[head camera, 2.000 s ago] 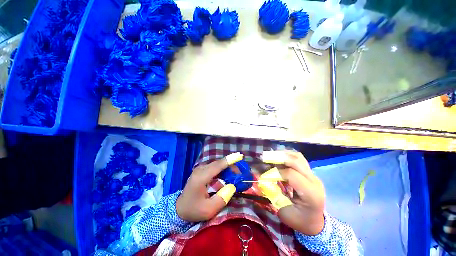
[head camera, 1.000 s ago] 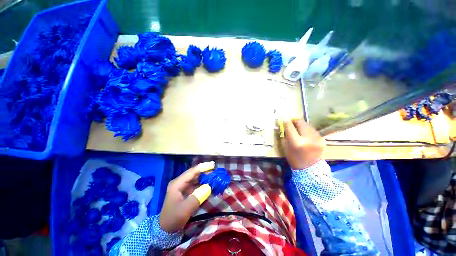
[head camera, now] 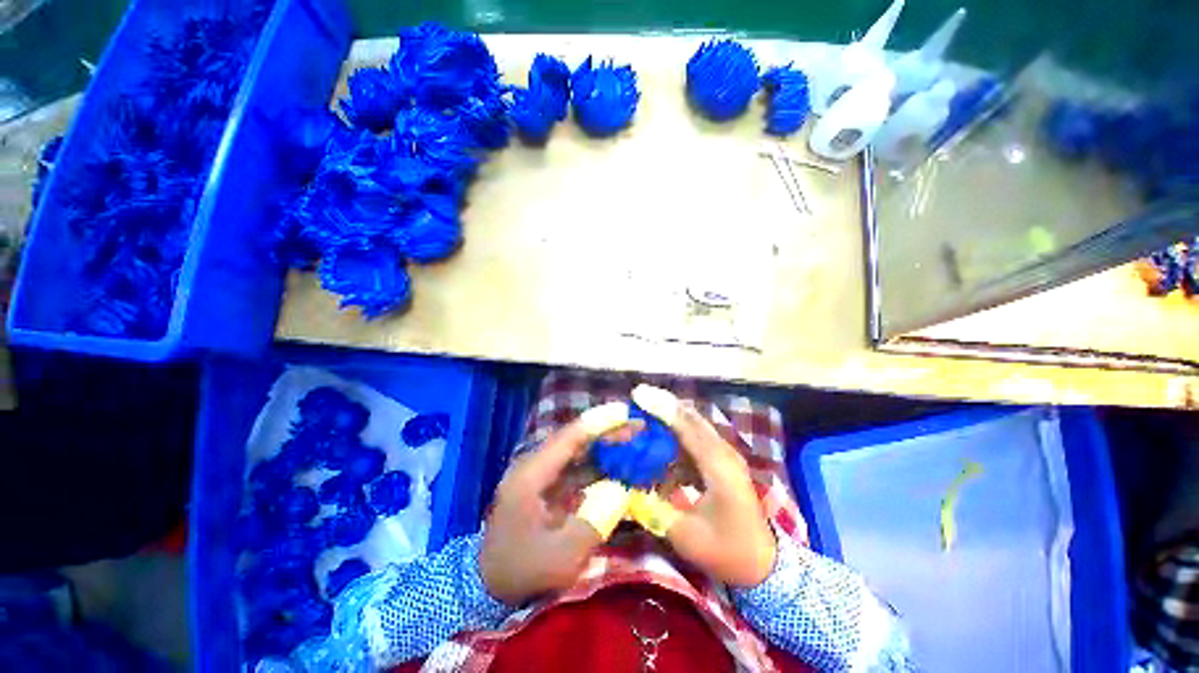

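A spiky blue hair piece [head camera: 636, 448] is held between both hands above the checked apron. My left hand [head camera: 542, 510] grips its left side with finger cots on the fingertips. My right hand [head camera: 717, 506] is on its right side, thumb and fingers against it, also with pale yellow finger cots. The fingers partly cover the piece. I cannot tell whether a thin stick is in the right hand. The glue dish [head camera: 707, 300] lies on the bench in front of the hands, its outline washed out by glare.
More spiky blue pieces [head camera: 395, 184] are piled at the bench's left. Blue bins stand at upper left [head camera: 270, 171], lower left [head camera: 454, 454] and lower right [head camera: 1098, 526]. A white glue bottle [head camera: 855, 112], thin sticks [head camera: 793, 180] and a clear-sided case [head camera: 872, 250] are at right.
My right hand has come back from the bench near the glue dish to the hair piece. My left hand has shifted right with the piece. The camera view has shifted.
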